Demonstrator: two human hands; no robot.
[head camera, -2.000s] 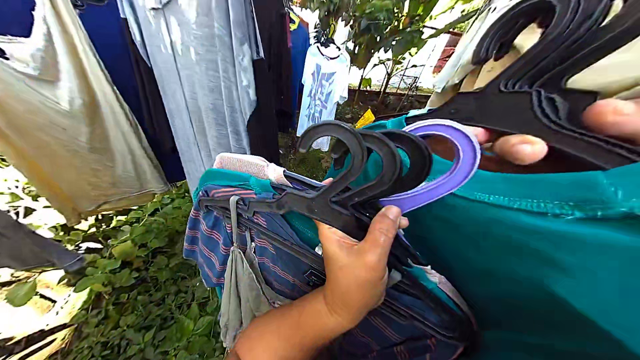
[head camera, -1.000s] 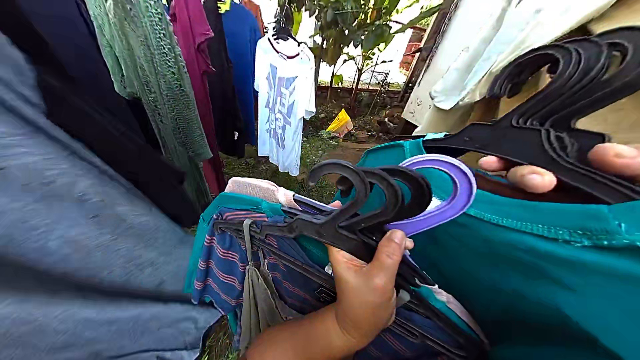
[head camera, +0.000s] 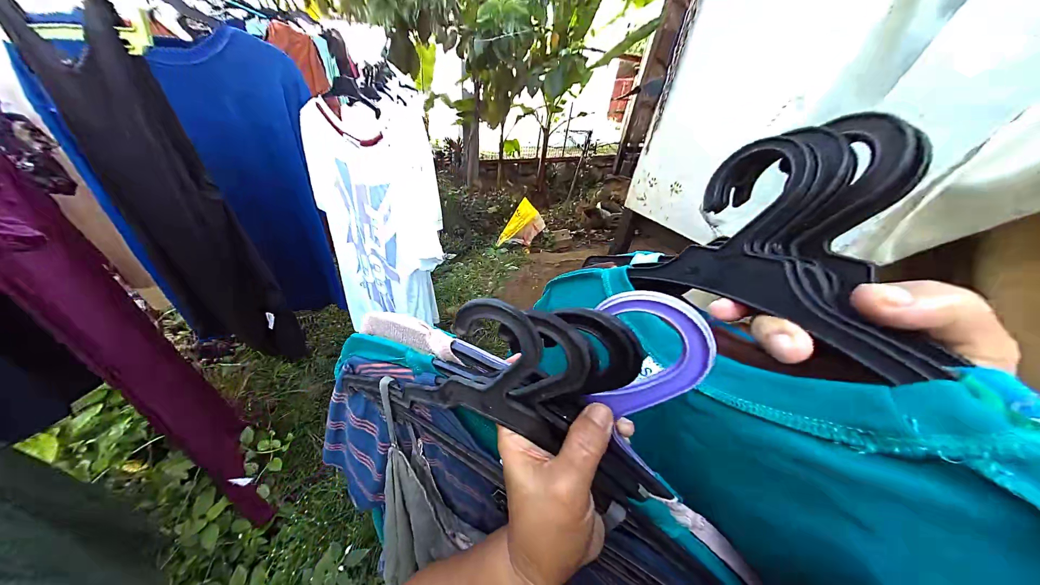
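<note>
My left hand (head camera: 556, 487) grips a bunch of black plastic clothes hangers (head camera: 520, 382) and one purple plastic hanger (head camera: 691, 349) just below their hooks. From this bunch hang a blue striped garment (head camera: 357, 447), a grey-green strappy garment (head camera: 414, 504) and other clothes, partly hidden. At the right, my right hand (head camera: 934, 325) is closed around several stacked black hangers (head camera: 780, 252), its fingertips showing on both sides of them. A teal garment (head camera: 780, 471) hangs below these hangers and lies close against the left bunch.
Clothes hang on the left: a maroon garment (head camera: 122, 349), a black one (head camera: 146, 162), a blue shirt (head camera: 244, 114) and a white printed T-shirt (head camera: 374, 211). A white cloth (head camera: 747, 81) hangs upper right. Low plants (head camera: 203, 504) cover the ground; a yellow object (head camera: 520, 221) lies farther back.
The view has travelled along the hanging clothes; the grey-blue garment seen close on the left earlier is gone from view. Both hands keep their hold, and the right hand's hanger hooks now show whole.
</note>
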